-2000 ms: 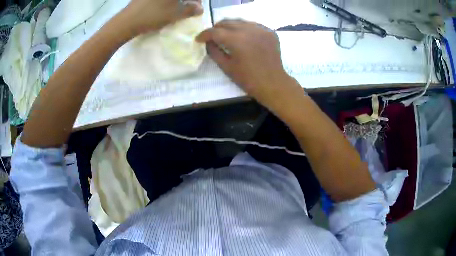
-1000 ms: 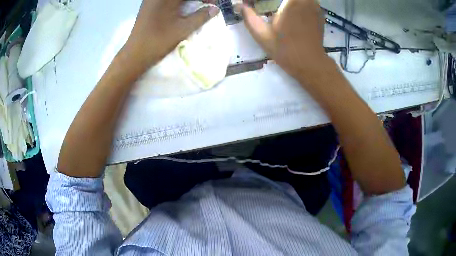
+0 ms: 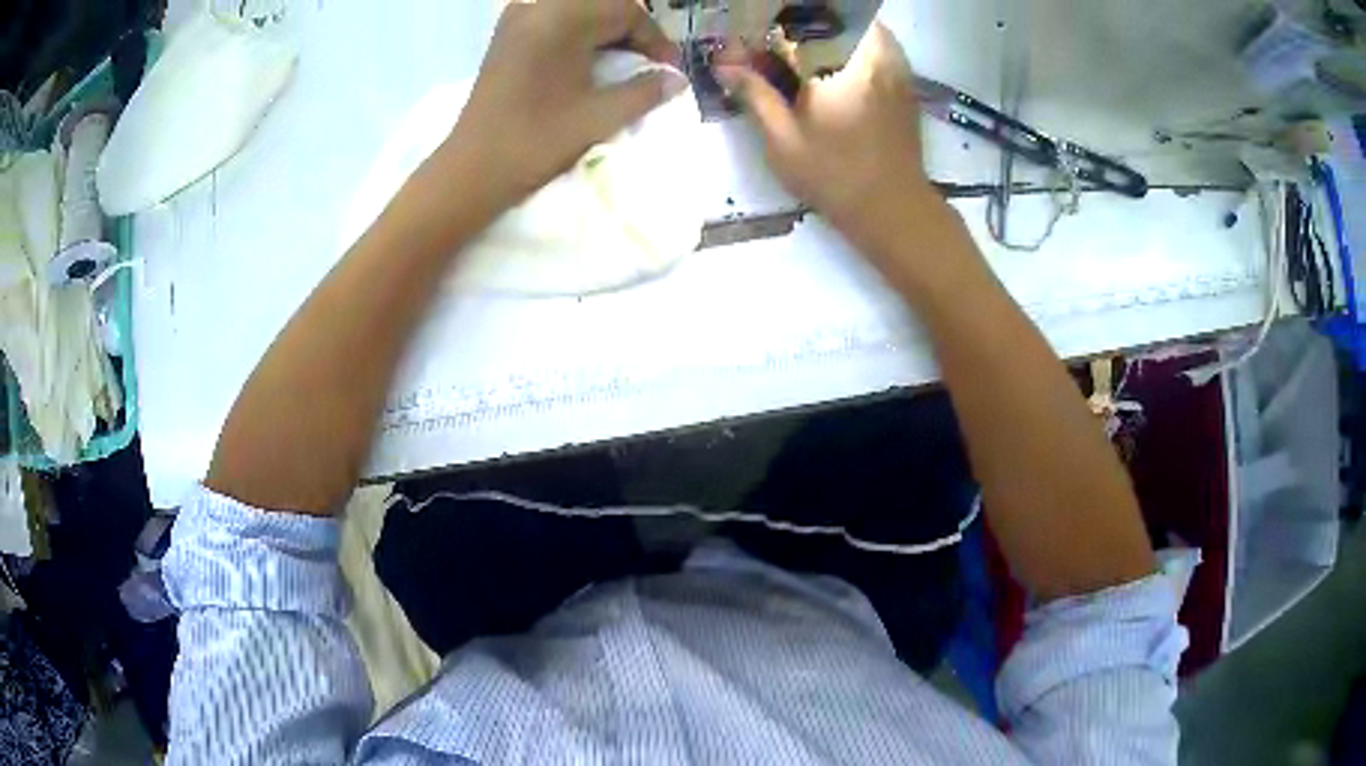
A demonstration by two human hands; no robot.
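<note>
The cream-white workpiece [image 3: 599, 232] lies on the white machine table, its upper edge at the presser foot [image 3: 707, 68] of the sewing machine. My left hand [image 3: 577, 90] grips the workpiece near its upper edge, just left of the presser foot. My right hand [image 3: 839, 127] is right of the presser foot, thumb towards the needle area. Something dark shows at its palm, but what its fingers hold is hidden by the hand and machine head [image 3: 824, 18].
A flat white piece [image 3: 195, 112] lies at upper left. A green basket [image 3: 123, 359] with cream fabric stands at far left. Dark tweezers-like metal tool [image 3: 1034, 142] lies right of my right hand. A dark red bin [image 3: 1184, 494] and a translucent bin [image 3: 1285, 479] stand below right. White cord [image 3: 674, 512] crosses the lap.
Both hands went from the workpiece held over the table to the presser foot, taking the workpiece along. Over the last second they stay there, with the view shifted slightly.
</note>
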